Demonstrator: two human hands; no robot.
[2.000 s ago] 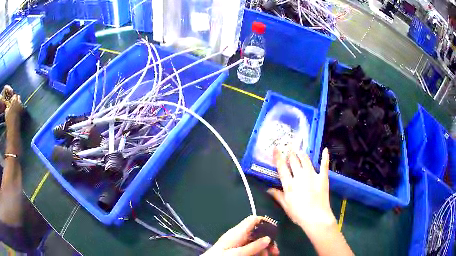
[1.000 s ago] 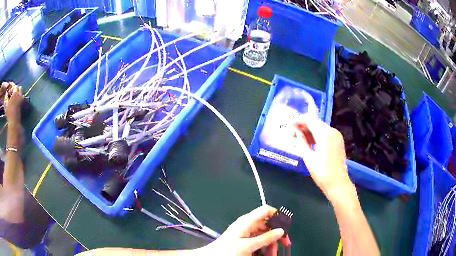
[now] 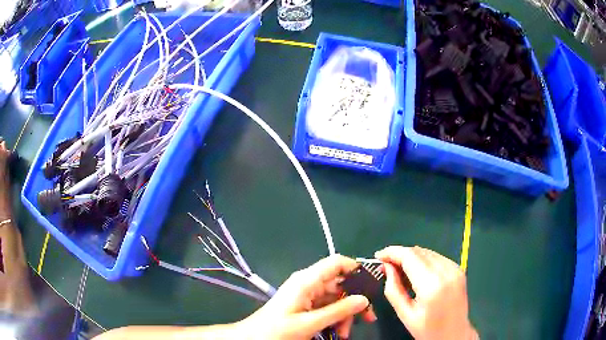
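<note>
My left hand (image 3: 312,295) holds a black connector housing (image 3: 361,284) with a row of silver prongs on its upper edge. A white cable (image 3: 286,151) curves from the left bin down to this hand. My right hand (image 3: 425,289) is at the prongs, thumb and forefinger pinched around a thin silver piece (image 3: 367,260) at the housing's top edge. Other wires with fanned ends (image 3: 229,262) lie on the bench left of my left hand. The small blue bin (image 3: 345,163) holds a clear bag (image 3: 352,99) with tiny metal pins.
A large blue bin (image 3: 174,169) of wire harnesses stands left. A blue bin (image 3: 488,166) of black housings (image 3: 478,80) stands right, with more blue bins at the far right. A water bottle (image 3: 295,13) is cut off at the top. Another person's arm (image 3: 10,246) shows at the left edge.
My right hand has moved from the small pin bin down to the prongs of the black housing. My left hand still holds the housing. The view has shifted, so the bins sit higher.
</note>
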